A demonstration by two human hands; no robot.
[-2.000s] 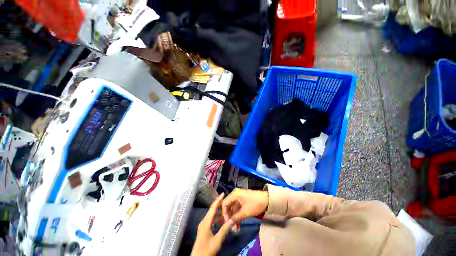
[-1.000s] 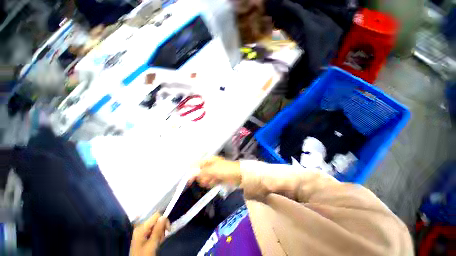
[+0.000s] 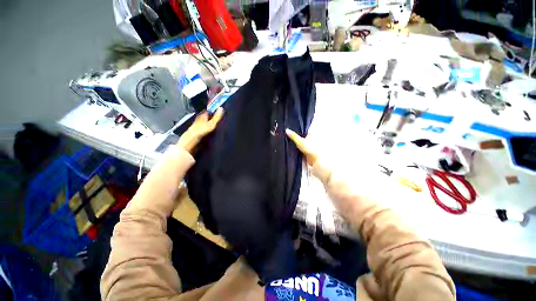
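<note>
A large dark garment [image 3: 241,159] lies bunched over the table's front edge and hangs towards my lap. My left hand [image 3: 203,128] holds its left side near the top. My right hand [image 3: 301,146] is on its right side, fingertips on the cloth near a seam. No white strip shows in either hand. The sewing machine's white head with blue stripe [image 3: 411,117] stands to the right of the garment. Its needle area is too unclear to tell.
Red-handled shears [image 3: 449,193] lie on the table at right, with an orange-yellow snips [image 3: 409,184] to their left. A second machine end with a round vent [image 3: 150,94] stands at left. A blue crate [image 3: 44,206] and cardboard [image 3: 197,220] are below the table.
The view has swung left. The white strip held between both hands a second ago no longer shows. Both hands are now up at the dark garment over the table. The right-hand crate has left the view.
</note>
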